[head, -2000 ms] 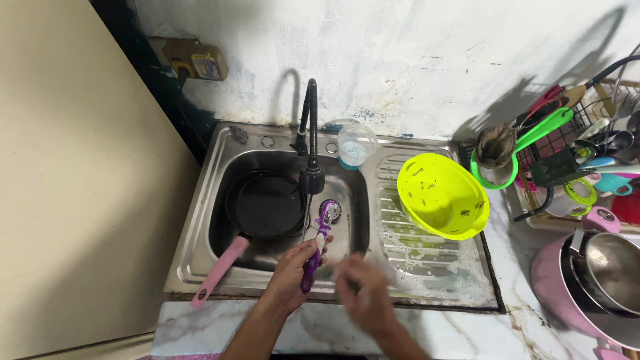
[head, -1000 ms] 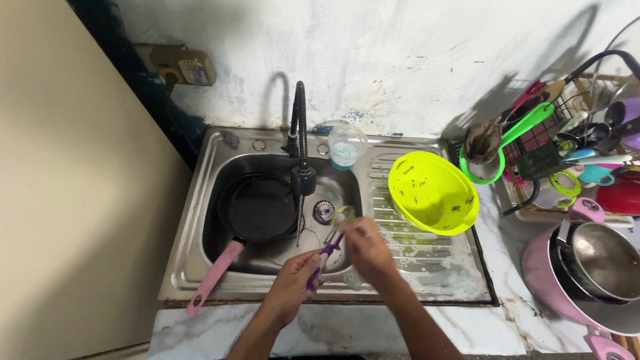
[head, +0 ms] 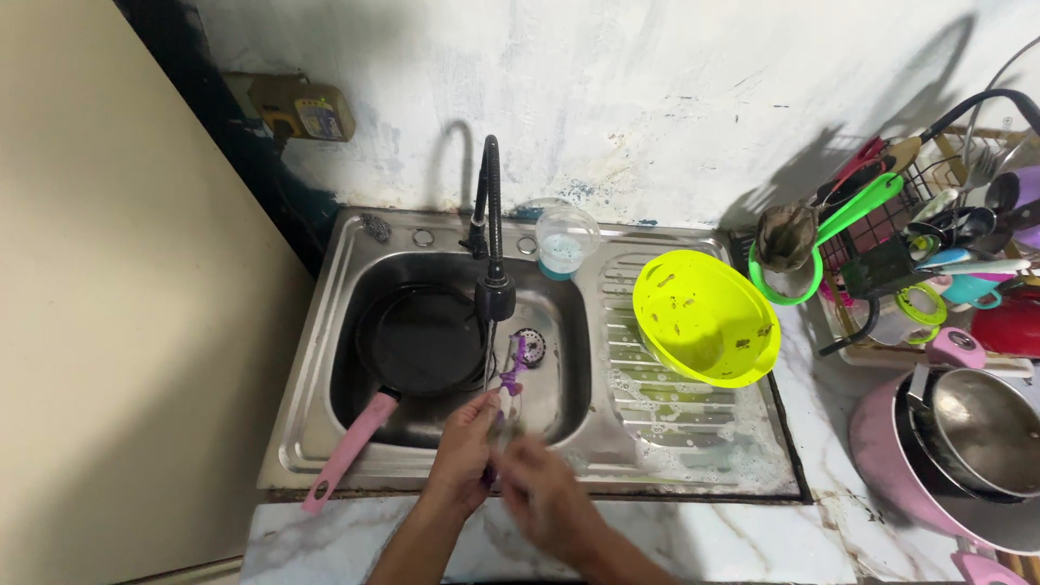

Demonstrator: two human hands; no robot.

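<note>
A purple-handled utensil, possibly a peeler, is held over the front of the sink by my left hand. My right hand is blurred by motion and presses against the utensil's lower part; it seems to hold a small scrubbing pad, too blurred to name surely. A thin stream of water runs from the black faucet just behind my left hand. At the left of the steel sink lies a black frying pan, its pink handle over the front rim.
A clear tub with bluish liquid stands behind the basin. On the soapy drainboard sits a yellow-green plastic basin. Farther right are a green strainer, a loaded dish rack and a pink pot holding smaller pans.
The utensil has turned in my left hand and its purple part now points up toward the drain. My right hand has moved down and nearer to my left hand.
</note>
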